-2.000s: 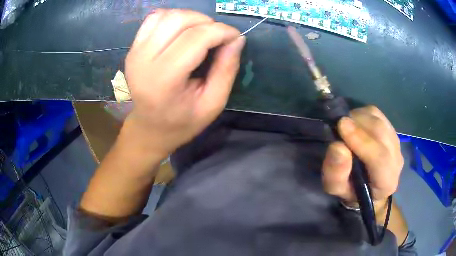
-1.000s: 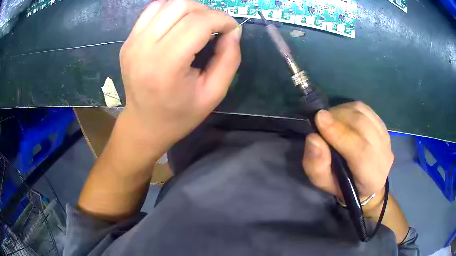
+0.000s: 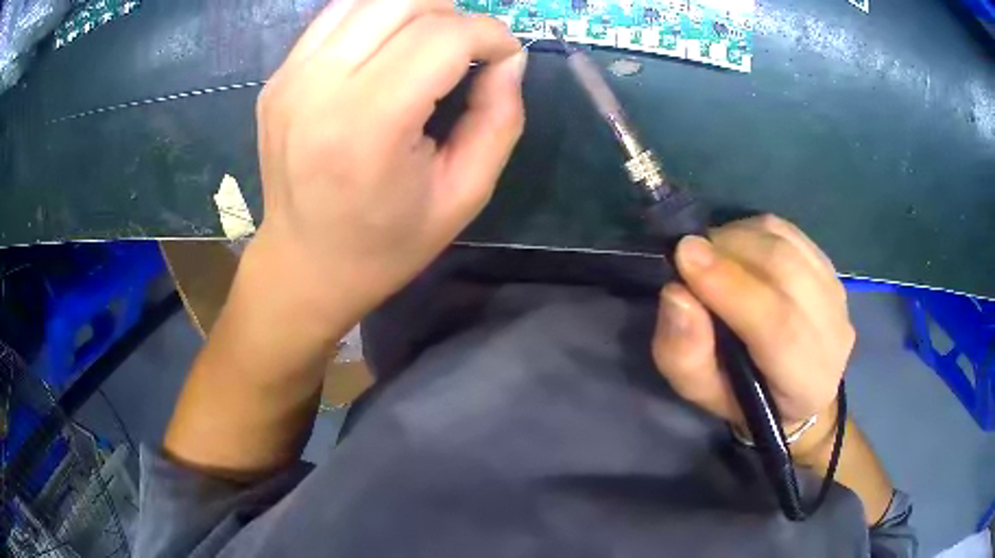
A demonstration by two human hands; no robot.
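Observation:
A green printed circuit board panel (image 3: 655,26) with pale pads along its near edge lies at the top centre, cut off by the picture's top. My left hand (image 3: 382,142) pinches a thin silvery solder wire (image 3: 175,98) between thumb and forefinger. Its short end reaches the board's near edge; the rest trails left over the bench. My right hand (image 3: 764,327) holds a black soldering iron (image 3: 747,387) like a pen. The iron's tip is at the board's near edge close to the wire's end; I cannot tell if they touch. My left hand hides part of the board's left side.
The dark green bench top (image 3: 851,174) has a cream pointed scrap (image 3: 232,207) at its near edge and a pale fleck (image 3: 625,68) below the board. Another green board (image 3: 96,20) lies at upper left. A brown cardboard box (image 3: 203,286) and blue plastic stools (image 3: 104,311) are below the bench.
The iron and my right hand have moved left, with the tip now at the board's edge near the wire's end. The board and the pale fleck sit further left in view.

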